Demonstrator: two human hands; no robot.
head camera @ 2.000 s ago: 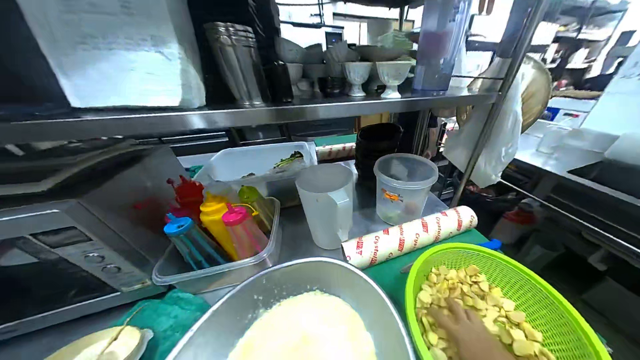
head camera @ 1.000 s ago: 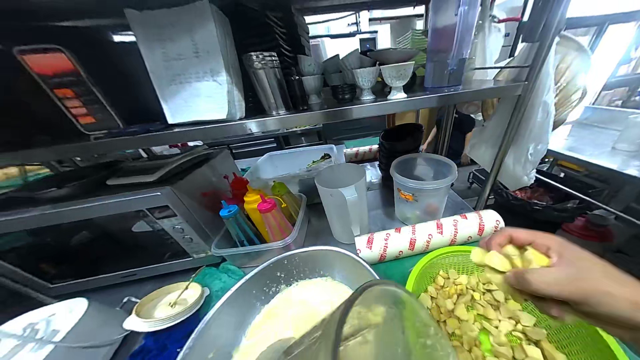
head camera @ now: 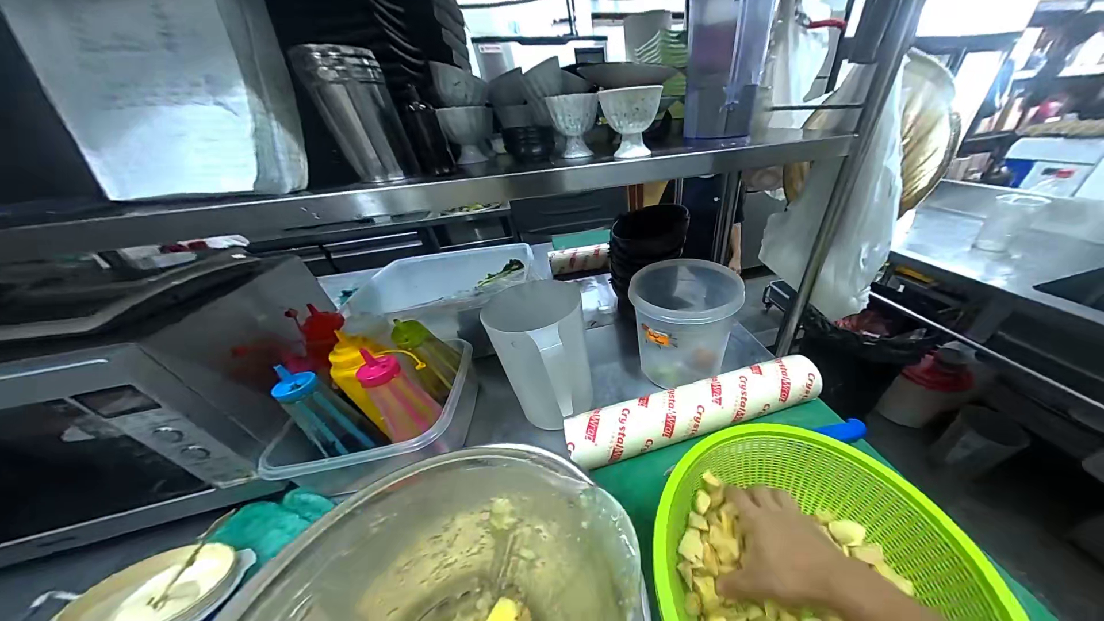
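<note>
My right hand (head camera: 780, 552) is down in a green plastic colander (head camera: 914, 500), its fingers among cut pale-yellow pieces (head camera: 694, 548); whether they close on any is hidden. Left of the colander, a transparent blender jug (head camera: 552, 535) with blended residue on its walls and a yellow piece at the bottom tilts over a steel bowl (head camera: 517, 450). My left hand is out of sight. Behind them a roll of cling film (head camera: 694, 412) lies on a green cutting board (head camera: 630, 483), next to a translucent pitcher (head camera: 543, 354) and a lidded clear tub (head camera: 687, 323).
On the left are a microwave (head camera: 112, 431), a plastic bin (head camera: 457, 414) of squeeze bottles, a teal cloth (head camera: 280, 522) and stacked plates (head camera: 172, 586). A steel shelf (head camera: 483, 183) with bowls and cups crosses above. A blue handle (head camera: 841, 430) sticks out behind the colander.
My right hand, which held several pale pieces above the colander a second ago, is now down among the pieces in it. The jug shows more fully over the bowl.
</note>
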